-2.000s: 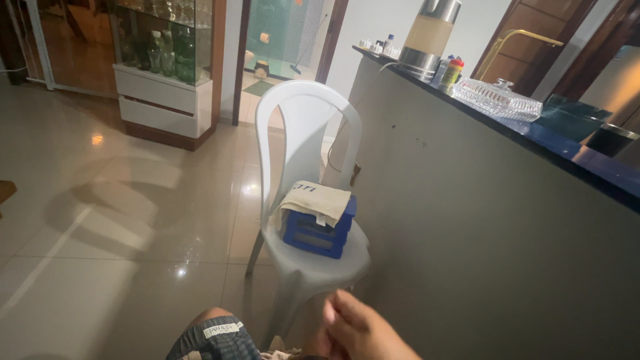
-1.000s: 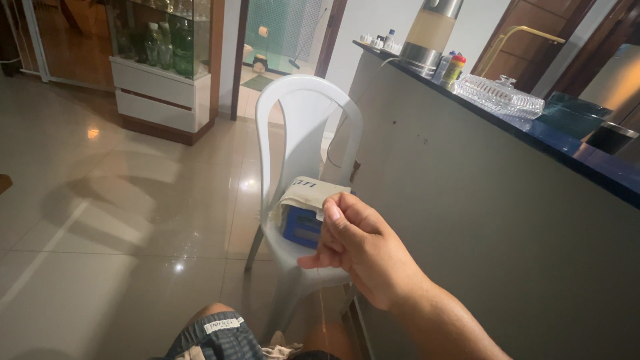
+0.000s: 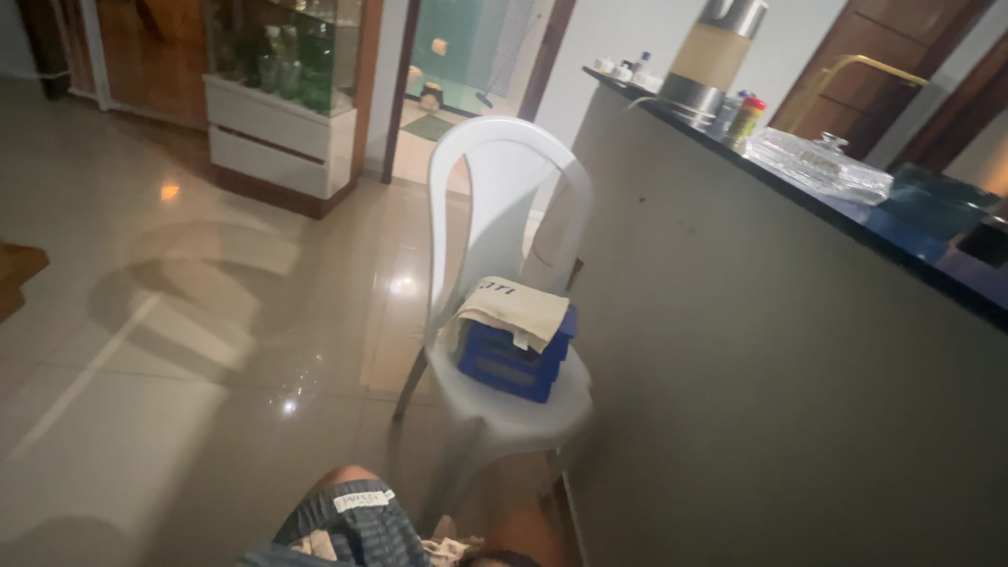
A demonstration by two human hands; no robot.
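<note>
Neither of my hands shows in the head view now. A folded cream cloth [image 3: 516,307] with dark lettering lies over the top of a blue plastic crate [image 3: 504,366], and a small white tag hangs from its front edge. The crate rests on the seat of a white plastic chair [image 3: 512,417]. At the bottom edge, a dark striped garment [image 3: 370,516] with a pale label lies by my bare leg, beside some light cloth or cord that is too blurred to tell.
A grey counter wall [image 3: 756,354] stands close on the right, its dark top bearing a drink dispenser [image 3: 713,59], a glass dish [image 3: 819,165] and a dark bowl [image 3: 941,197]. A glass-fronted cabinet [image 3: 276,142] stands at the back left. Glossy tiles cover the floor [image 3: 260,409].
One second ago a hand was at the front edge of the cloth, with its thumb and finger together; it has since left the view. The cloth still lies on the crate.
</note>
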